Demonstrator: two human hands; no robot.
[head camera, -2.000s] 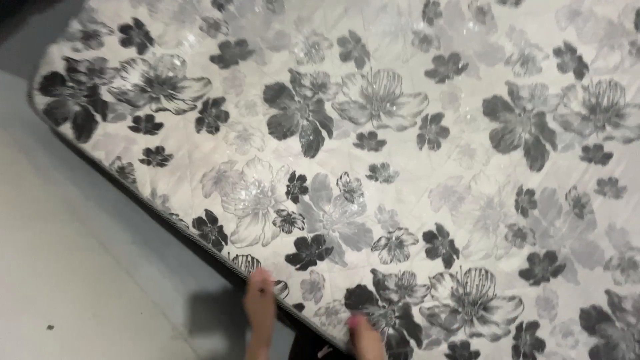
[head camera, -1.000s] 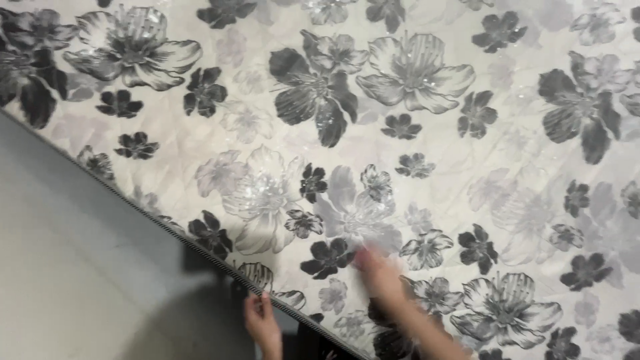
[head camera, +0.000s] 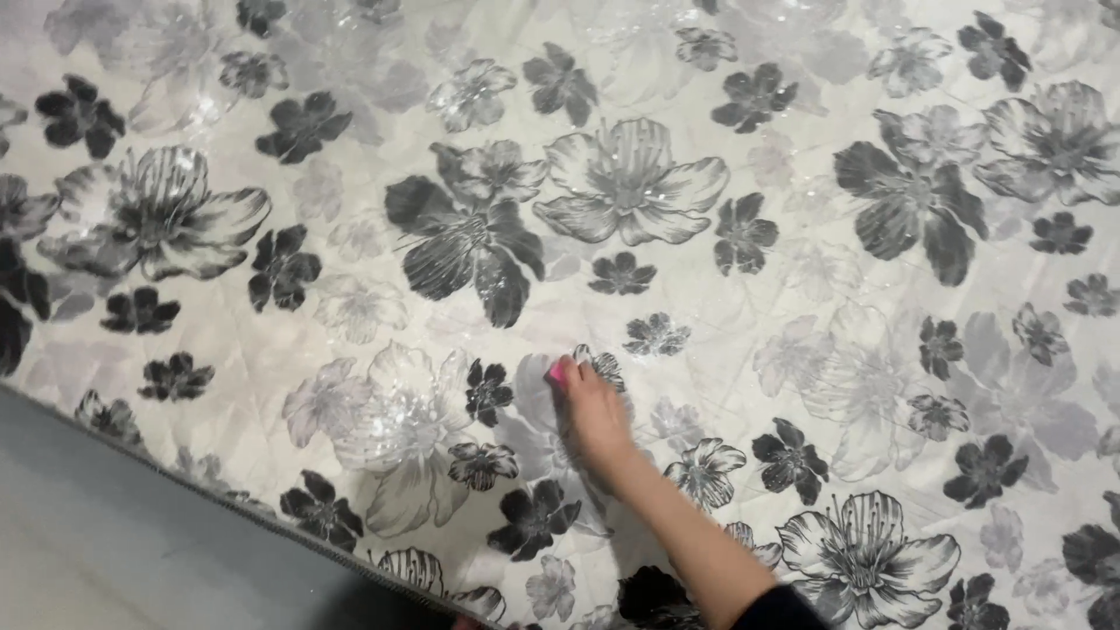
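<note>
A pale fabric (head camera: 717, 385) printed with grey and black flowers fills most of the head view. It has a dark bound edge (head camera: 350, 560) that runs from the left down to the bottom middle. My right hand (head camera: 598, 420) is on the fabric near the middle, its fingers closed around a small pink object (head camera: 559, 372) that touches or nearly touches the cloth. What the object is cannot be told. Of my left hand (head camera: 468, 622) only a sliver shows at the bottom, by the bound edge; its fingers are mostly out of frame.
Below the slanting edge at the lower left lies a grey floor or flat surface (head camera: 114, 534), with a dark shadow close to the cloth. A dark sleeve (head camera: 779, 610) covers my right forearm at the bottom.
My right hand has moved up from near the bound edge onto the middle of the fabric. My left hand, seen at the edge before, is now almost out of view. The view has shifted over the fabric.
</note>
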